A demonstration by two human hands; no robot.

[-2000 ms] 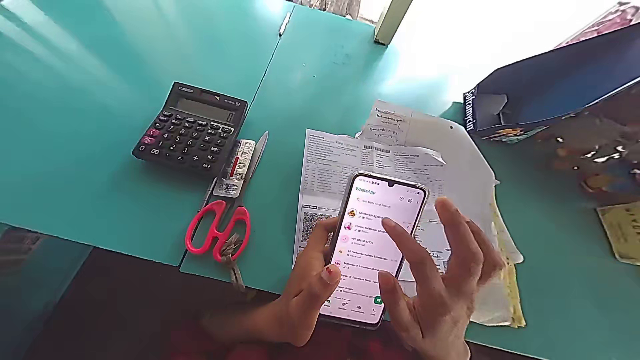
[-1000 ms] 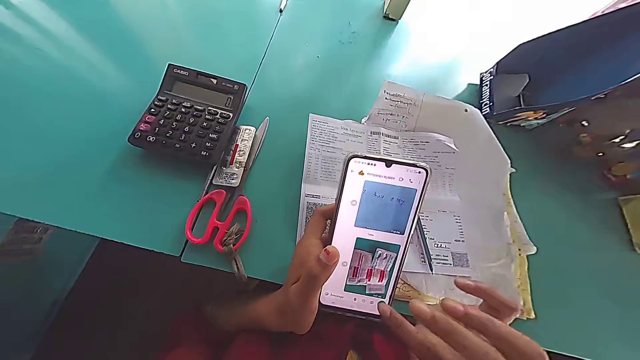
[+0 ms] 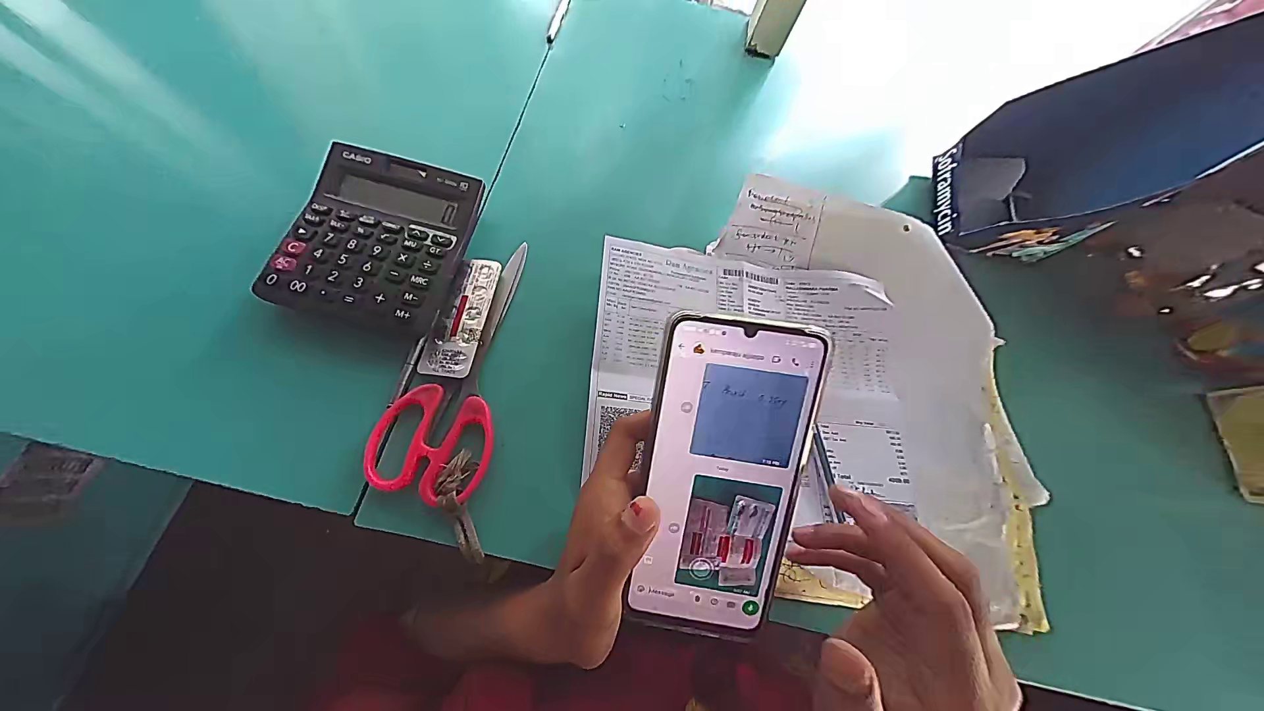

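Note:
A smartphone [image 3: 731,474] in a clear case lies in my left hand [image 3: 597,553], the thumb along its left edge. Its lit screen shows a chat with two pictures, the lower one of blister packs. My right hand [image 3: 913,592] is just right of the phone, fingers apart and curled, holding nothing. Beneath and behind the phone are printed and handwritten papers [image 3: 652,296], with a pen [image 3: 826,474] on them partly hidden by the phone. To the left lie scissors [image 3: 430,449] with red handles and a tablet blister strip [image 3: 464,316] against the blades.
A black Casio calculator [image 3: 370,237] stands on the green table [image 3: 178,326] at the left. At the right is a dark blue open carton [image 3: 1116,128] beside the paper stack. A cloth strip [image 3: 462,513] hangs from the scissors handle over the table's front edge.
The phone screen went from a chat list to an open chat with pictures. My right hand has moved off the screen to the phone's right side.

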